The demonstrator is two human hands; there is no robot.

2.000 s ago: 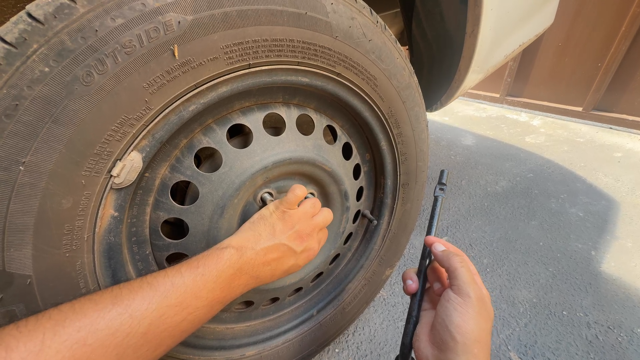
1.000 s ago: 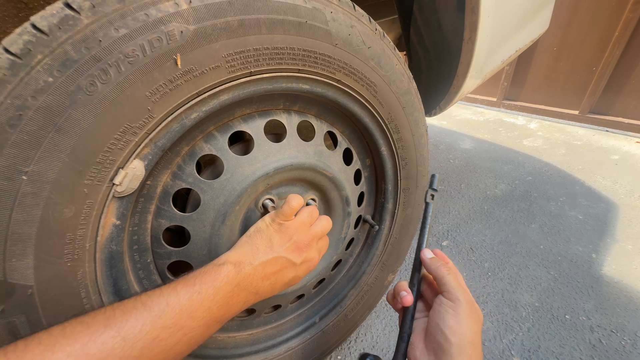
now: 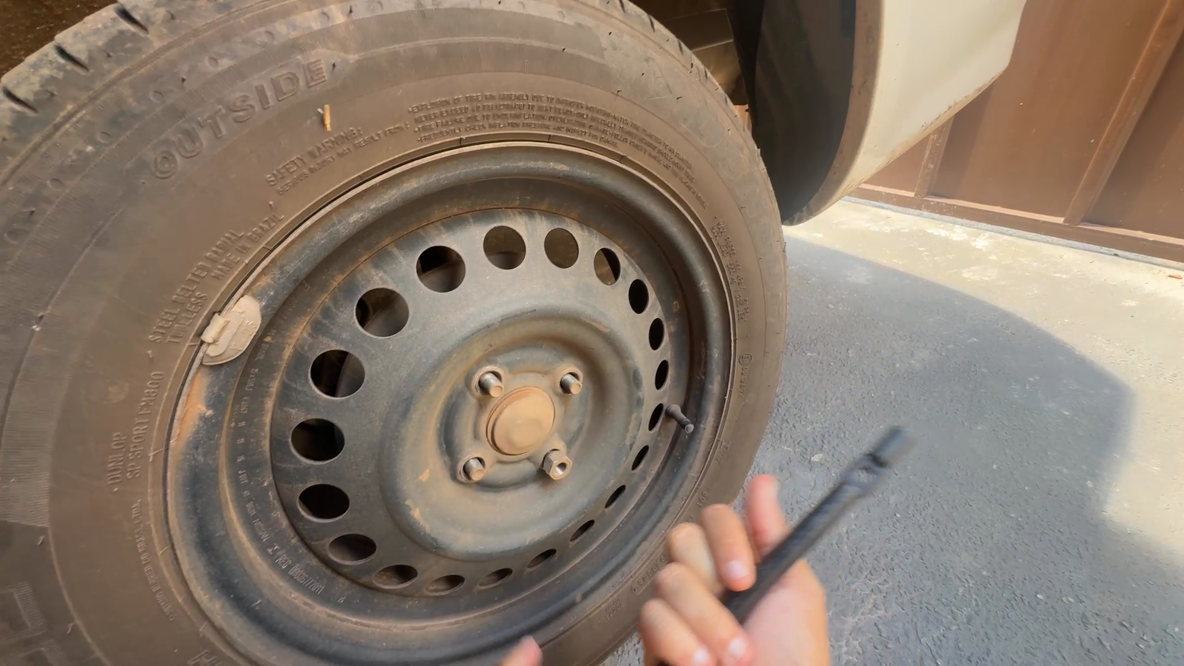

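A car wheel fills the left and middle of the head view, with a black tyre [image 3: 102,305] around a dark steel rim [image 3: 555,324]. Around its rusty centre cap [image 3: 521,421] stand wheel studs [image 3: 571,383]; a lug nut [image 3: 556,464] sits at the lower right one, and the other studs show bare ends. My right hand [image 3: 735,592] holds a black metal bar [image 3: 823,518], perhaps a lug wrench, tilted up to the right before the tyre's lower right edge. Of my left hand [image 3: 524,653] only a fingertip shows at the bottom edge; whether it holds anything is hidden.
A valve stem [image 3: 681,419] sticks out at the rim's right, and a wheel weight [image 3: 231,330] is clipped at its left. Light bodywork [image 3: 911,83] hangs at the upper right. Beyond the grey paved ground [image 3: 934,370] stands a brown panelled wall [image 3: 1027,120].
My left hand has moved away from the hub, down to the bottom edge, uncovering the studs and the lug nut. The bar in my right hand now leans more to the right.
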